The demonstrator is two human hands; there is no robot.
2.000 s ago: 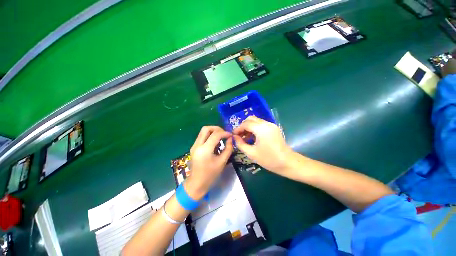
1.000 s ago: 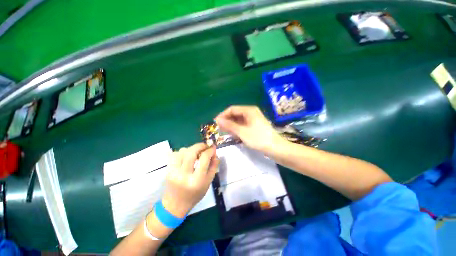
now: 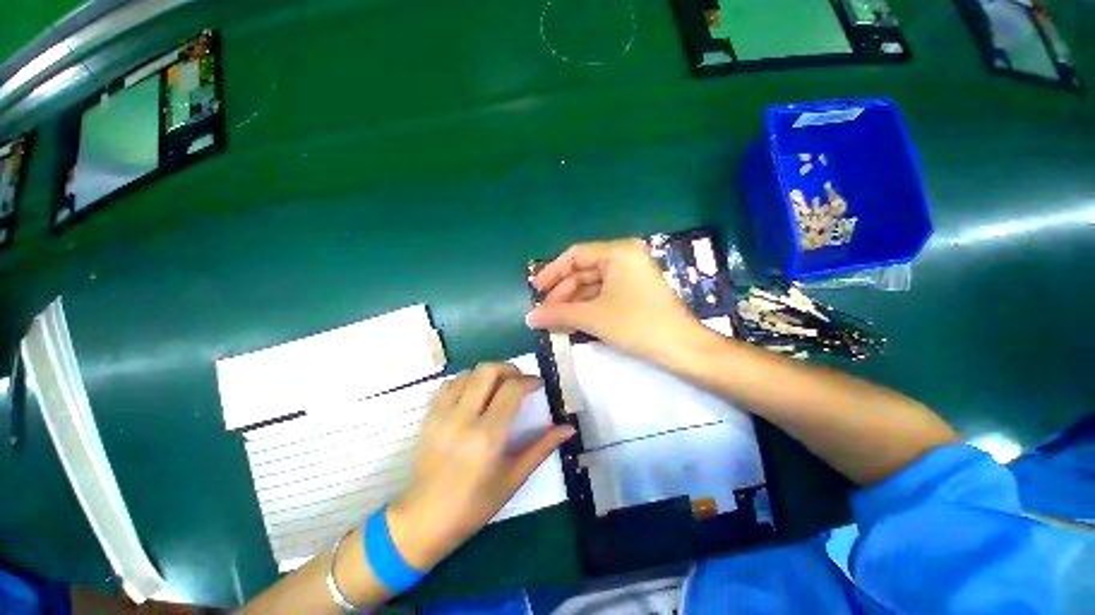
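Note:
A tablet unit lies in front of me, black-edged with a pale centre and its circuit parts at the far end. A thin dark line crosses its centre. My left hand is at its left edge, thumb and forefinger apart and touching or close to the frame. My right hand is over its far left corner, fingertips slightly apart at the edge, hiding part of the circuit area. No part shows between the fingertips of either hand. A lined white sheet lies left of the tablet, partly under my left hand.
A blue bin with small tan pieces stands beyond the tablet to the right. Thin dark parts are piled below it. A white strip sheet and long liner strips lie left. Other tablets lie along the far side.
The view has shifted. My hands have parted, left now at the tablet's left edge, right at its far left corner. They were together near the bin, then at the circuit end. The tablet looks more upright.

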